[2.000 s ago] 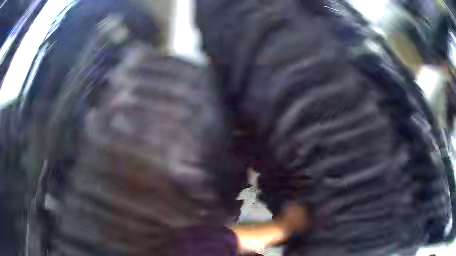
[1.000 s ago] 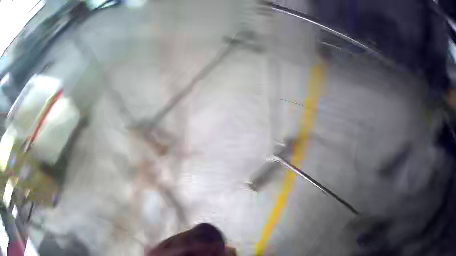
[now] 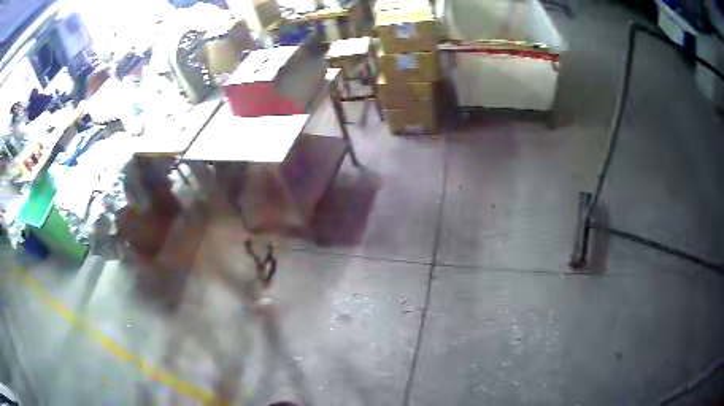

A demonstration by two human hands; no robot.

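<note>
Neither of my hands is in view. A dark tube rack [image 3: 611, 151] stands at the right, with an upright, a rounded top corner and a low crossbar. Its short brown foot [image 3: 582, 238] rests on the grey floor [image 3: 492, 325]. No garments hang on the part of the rack that shows. A small dark rounded shape is cut off at the bottom edge; I cannot tell what it is.
A white table [image 3: 246, 143] bears a red box [image 3: 266, 91]. Stacked cartons [image 3: 409, 71] and a white bin [image 3: 508, 79] stand behind. A green bin [image 3: 59, 226] is at the left, near a yellow floor line [image 3: 111, 345]. Brown shapes near the table are blurred.
The view has swung from dark hanging garments, across the floor, to the table and cartons. The hand seen near the garments two seconds ago is out of view.
</note>
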